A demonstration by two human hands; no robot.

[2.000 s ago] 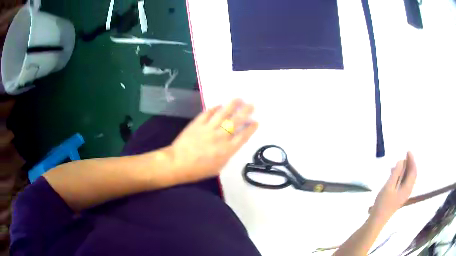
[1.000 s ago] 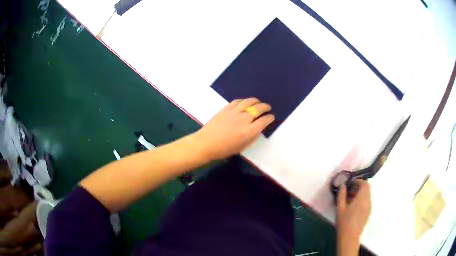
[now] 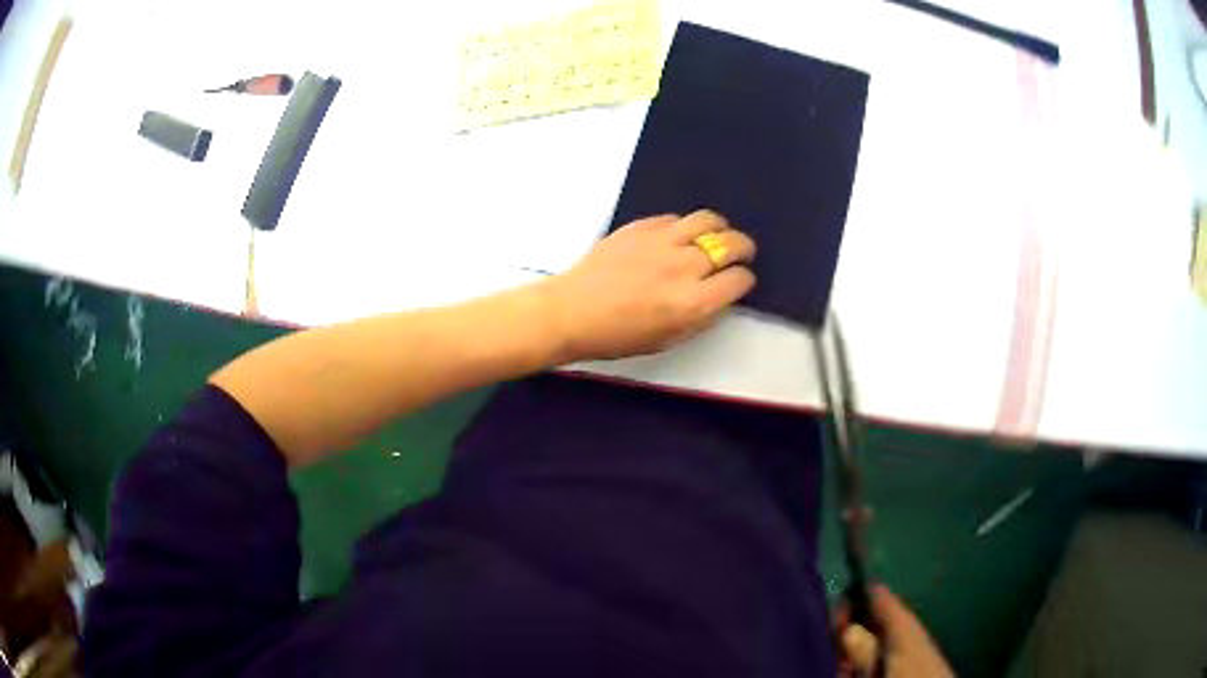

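Observation:
A dark rectangular fabric piece [image 3: 755,159] lies on the white table, its lower edge near the table's front. My left hand [image 3: 662,285], with a yellow ring, rests on the fabric's lower left corner, fingers slightly curled. My right hand [image 3: 894,642] is at the bottom, partly cut off by the picture's edge, and holds the shears [image 3: 851,477] by the handles. The shears point away from me, blades narrowly apart, tips at the fabric's lower right corner. Whether the cloth lies between the blades is hard to tell.
A yellow marked card [image 3: 556,60] lies left of the fabric. Farther left are a long dark weight [image 3: 291,152], a small block weight [image 3: 175,135] and a red-handled awl or screwdriver [image 3: 265,85]. A pinkish strip [image 3: 1028,265] crosses the table at right. A dark strip [image 3: 986,24] lies at the back.
The view has turned left. My right hand has lifted the shears off the table and brought them to the fabric's corner. My left hand has stayed on the fabric since one second ago.

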